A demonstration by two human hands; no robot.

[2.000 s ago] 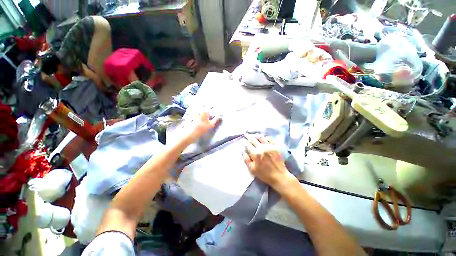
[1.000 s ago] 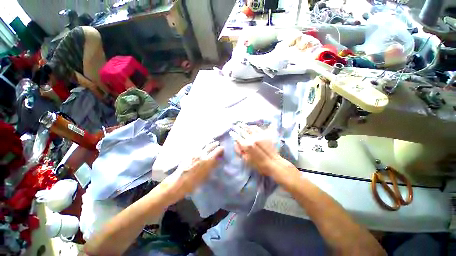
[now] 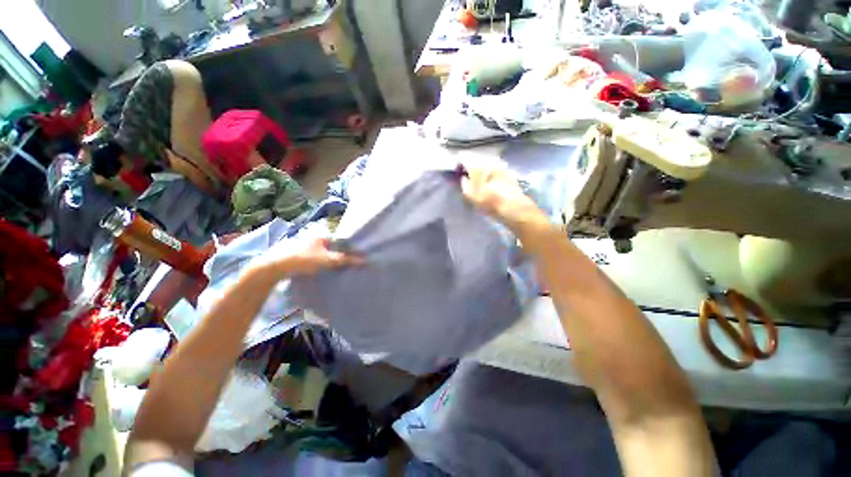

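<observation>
A light grey-blue garment panel (image 3: 420, 279) hangs between my hands in front of the sewing machine and looks blurred. My left hand (image 3: 322, 258) grips its left edge, with the fingers partly blurred. My right hand (image 3: 490, 191) grips its upper edge, higher and further right. A darker, squarish patch shows on the panel between the hands. The cream sewing machine head (image 3: 597, 177) stands right of the panel. Scissors with orange handles (image 3: 737, 328) lie on the machine bed.
Folded grey-blue cloth (image 3: 244, 265) is heaped at the left. An orange cylinder (image 3: 154, 238), a pink stool (image 3: 244, 142) and red scraps (image 3: 79, 359) are further left. A bent-over person (image 3: 173, 112) is at the back left. A clear plastic bag (image 3: 728, 58) lies behind the machine.
The panel went from lying flat to bunched, and is now raised and spread between both hands. My right hand moved up and away; my left hand moved left.
</observation>
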